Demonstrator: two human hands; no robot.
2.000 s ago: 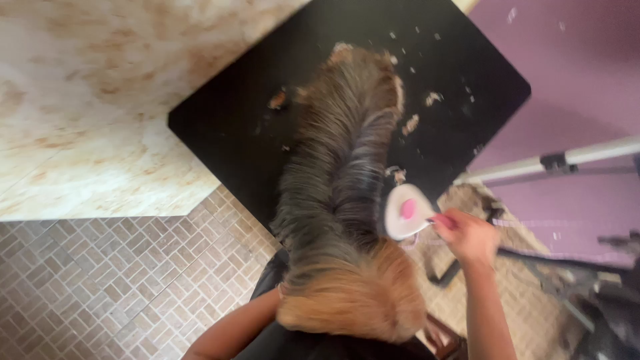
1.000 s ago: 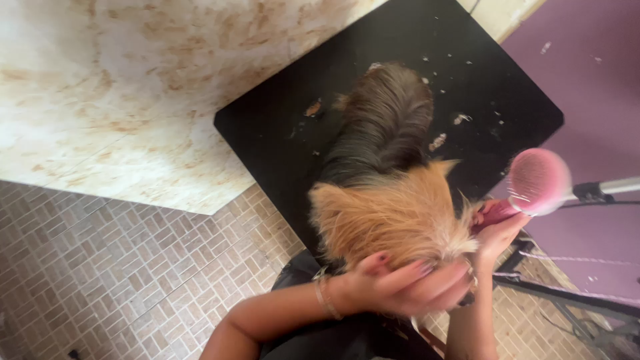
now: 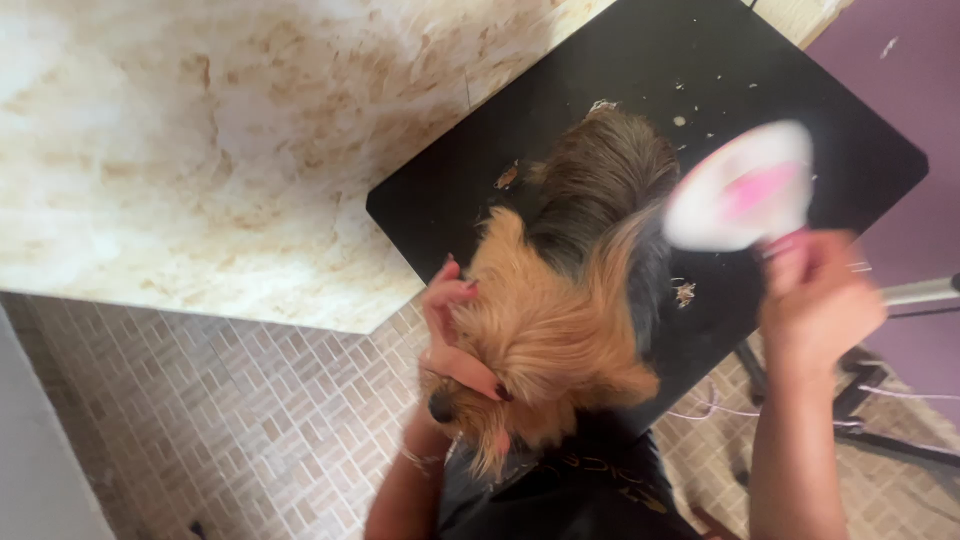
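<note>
A small long-haired dog [image 3: 555, 322], tan on the head and dark grey along the back, is on a black grooming table [image 3: 465, 157], its head at the table's near edge. My left hand [image 3: 457, 337] holds the dog's head at the muzzle and cheek, thumb across the face near the black nose. Raised at the right, my right hand [image 3: 821, 300] grips the handle of a white and pink pet brush [image 3: 742, 187]. The brush is blurred; its back faces me, beside the dog's back, and I cannot tell whether it touches the hair.
Small hair clumps [image 3: 684, 292] lie on the tabletop. A marbled panel [image 3: 225, 165] stands along the left, above brick-patterned floor tiles [image 3: 300, 405]. At the right are a purple wall [image 3: 892, 97], a light-coloured pole [image 3: 919, 291] and a dark metal stand [image 3: 892, 446] with a thin cord.
The dog's head has turned toward the left. My left hand has moved from the top of the head to the muzzle. The brush has turned from its pink bristle side to its back.
</note>
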